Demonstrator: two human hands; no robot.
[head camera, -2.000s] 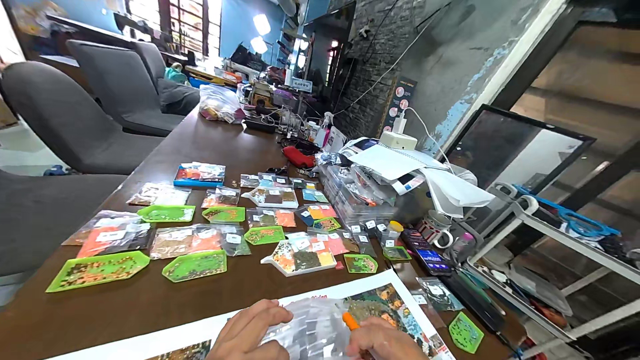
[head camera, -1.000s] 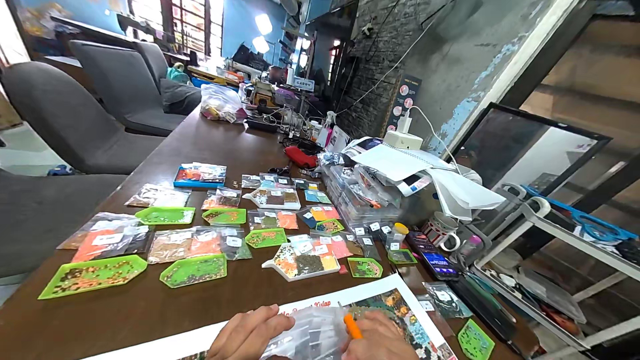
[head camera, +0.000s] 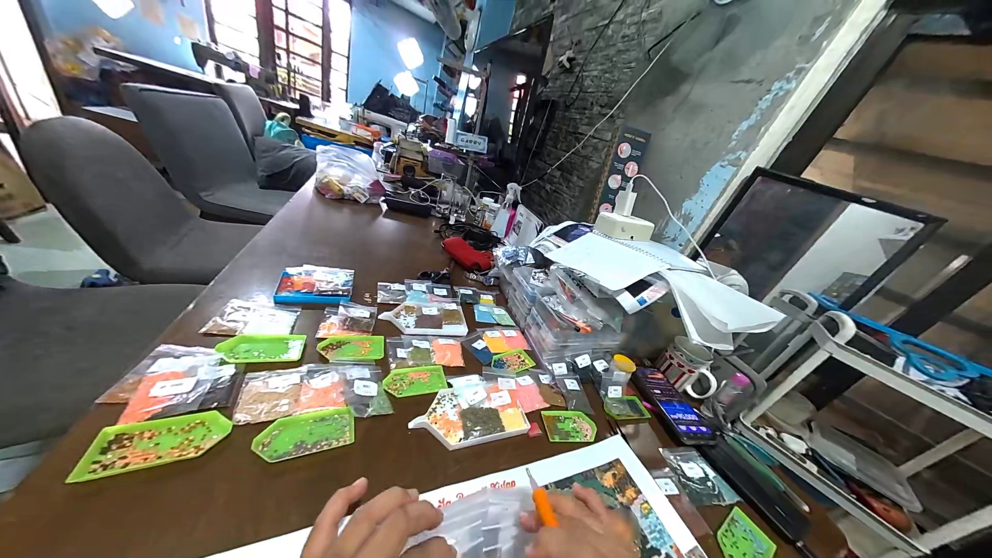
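My left hand (head camera: 380, 523) rests on the left part of a sheet of translucent plastic film or bags (head camera: 484, 523), fingers bent. My right hand (head camera: 581, 523) holds an orange pen-like tool (head camera: 544, 508) with a thin metal tip pointing up and away, and its fingers touch the plastic's right side. Beneath both lies a white-bordered diamond painting canvas (head camera: 612, 461) with red lettering and a coloured picture. Beyond the canvas are green trays of beads (head camera: 304, 435), a white tray (head camera: 469, 422) of coloured beads and several small plastic bags of beads (head camera: 167, 387).
Clear plastic boxes (head camera: 570, 333) with papers (head camera: 612, 260) on top stand at the right. Near them are a mug (head camera: 686, 368), a lit phone (head camera: 678, 411) and a black case (head camera: 756, 484). Grey chairs (head camera: 128, 201) line the left side; a white metal rack (head camera: 814, 457) stands at the far right.
The orange tool, upright against the plastic before, now leans with its metal tip showing. My left hand's fingers are more spread than a second ago.
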